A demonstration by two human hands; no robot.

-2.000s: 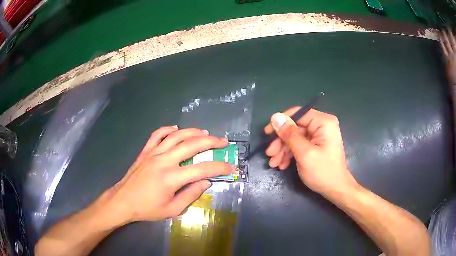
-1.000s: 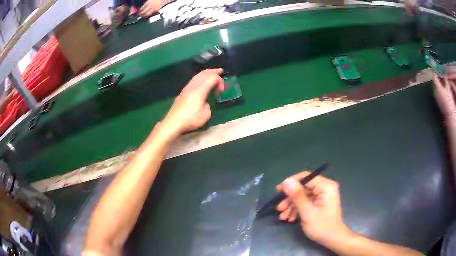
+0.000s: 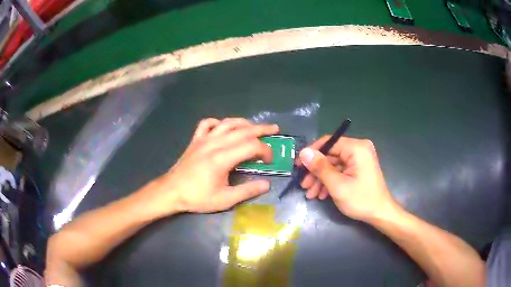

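Observation:
My left hand (image 3: pixel 218 168) lies over a phone assembly (image 3: pixel 284 152), its fingers on the green board and covering the left part. The dark frame end shows at the board's right. My right hand (image 3: pixel 344 182) holds dark tweezers (image 3: pixel 335 136) like a pen; their tip points down-left, just below the board's right end. A block of yellow tape (image 3: pixel 260 246) lies on the clear backing sheet (image 3: pixel 305 117) below the phone. Whitish marks show at the sheet's top. Whether the tweezers hold a tape piece cannot be told.
A long glossy film strip (image 3: pixel 106 146) lies on the left of the mat. A cream edge strip (image 3: pixel 224 53) separates the mat from the green belt (image 3: pixel 269 14). Phone assemblies (image 3: pixel 399 10) lie on the belt at the upper right. Red material (image 3: pixel 22 28) is at the upper left.
My left hand has come back from the belt and now rests on a phone assembly on the mat. My right hand still holds the tweezers. The view has tilted down.

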